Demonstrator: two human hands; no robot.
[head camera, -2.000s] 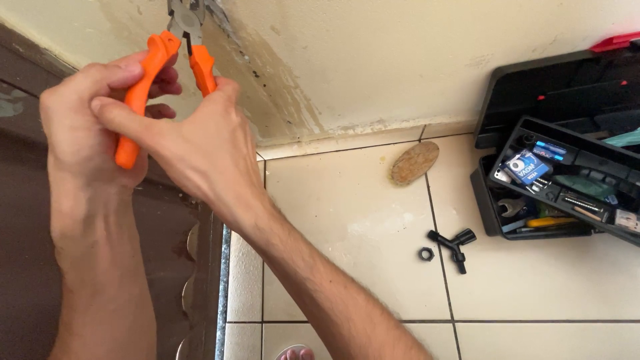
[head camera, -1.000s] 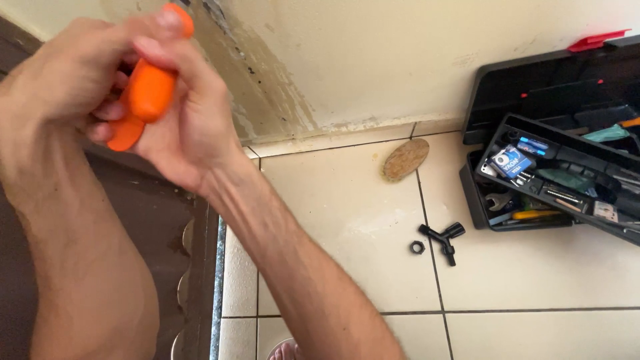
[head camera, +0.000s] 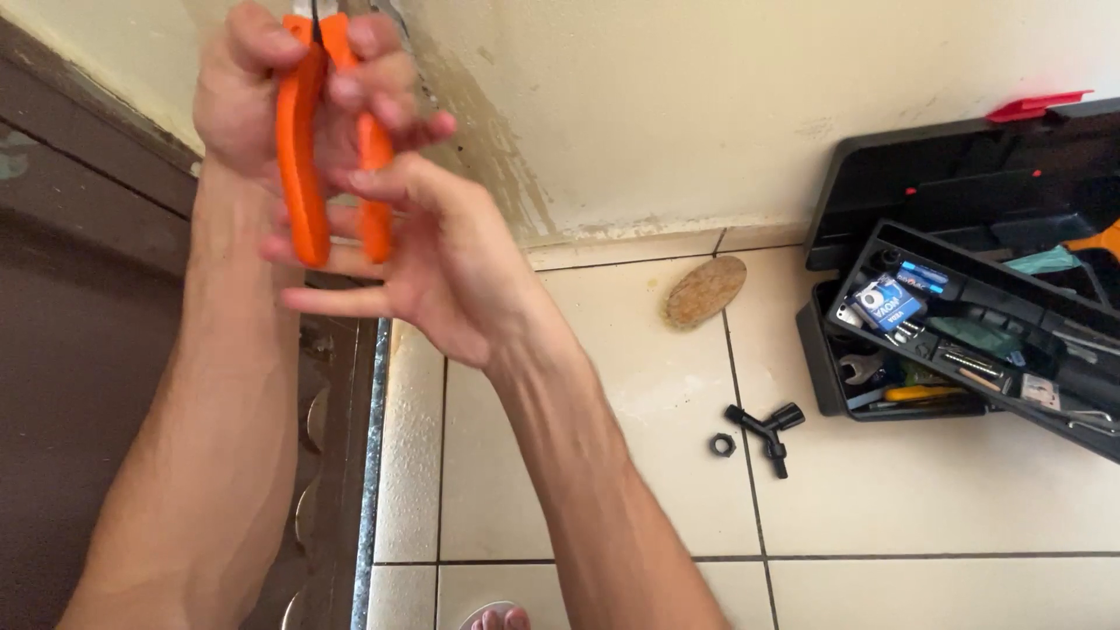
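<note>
Near the top left, my left hand (head camera: 254, 96) grips a pair of pliers with orange handles (head camera: 302, 166); the handles are spread a little and point down toward me. The metal jaws are mostly cut off by the top edge, so what they touch is hidden. Just below, my right hand (head camera: 437, 254) has its fingers spread behind the lower handle ends, its thumb near the right handle. On the floor tiles lie a black plastic Y-shaped tap (head camera: 770, 429) and a black ring nut (head camera: 722, 445) beside it.
An oval brown stone or brush (head camera: 706, 292) lies by the stained wall (head camera: 700, 105). At the right stands an opened black toolbox (head camera: 822, 350) with a tilted tray of small items. A brown metal door (head camera: 87, 350) is at the left.
My right hand has loosened from its wrap around the orange handles and its fingers are now spread. The pliers' handles, seen end-on a second ago, now show along their length.
</note>
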